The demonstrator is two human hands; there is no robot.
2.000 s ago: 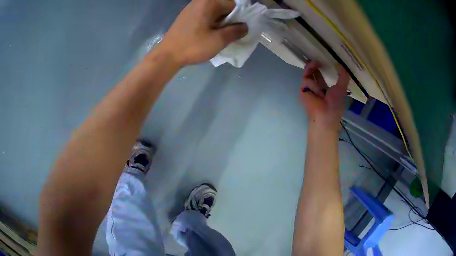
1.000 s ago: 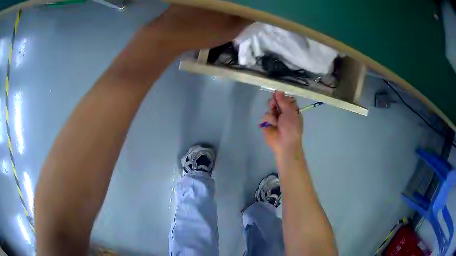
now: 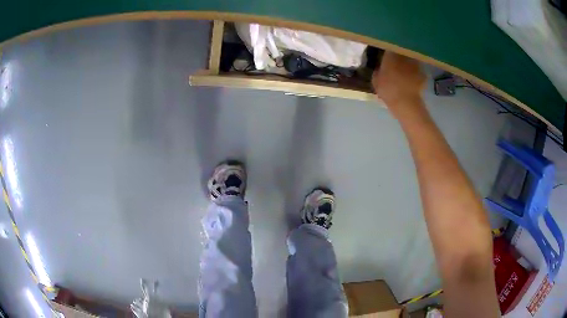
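Note:
A pale wooden-edged drawer [image 3: 248, 81] stands pulled out under the green-topped bench. A white cloth or bag [image 3: 317, 46] lies inside it, with dark cables and small dark items [image 3: 301, 66] in front of the cloth. My right hand [image 3: 400, 77] is at the drawer's right end, its fingers partly hidden at the drawer and under the bench edge. Whether it holds anything does not show. My left hand is out of the picture.
The green bench top [image 3: 398, 22] runs across the top. A blue stool [image 3: 528, 192] and a red box [image 3: 511, 273] stand at the right. A cardboard box [image 3: 373, 298] is behind my feet. Cables hang under the bench at the right.
My left arm has left the picture. My right hand has moved from the middle of the drawer front to its right end. The pencil seen earlier at that hand no longer shows.

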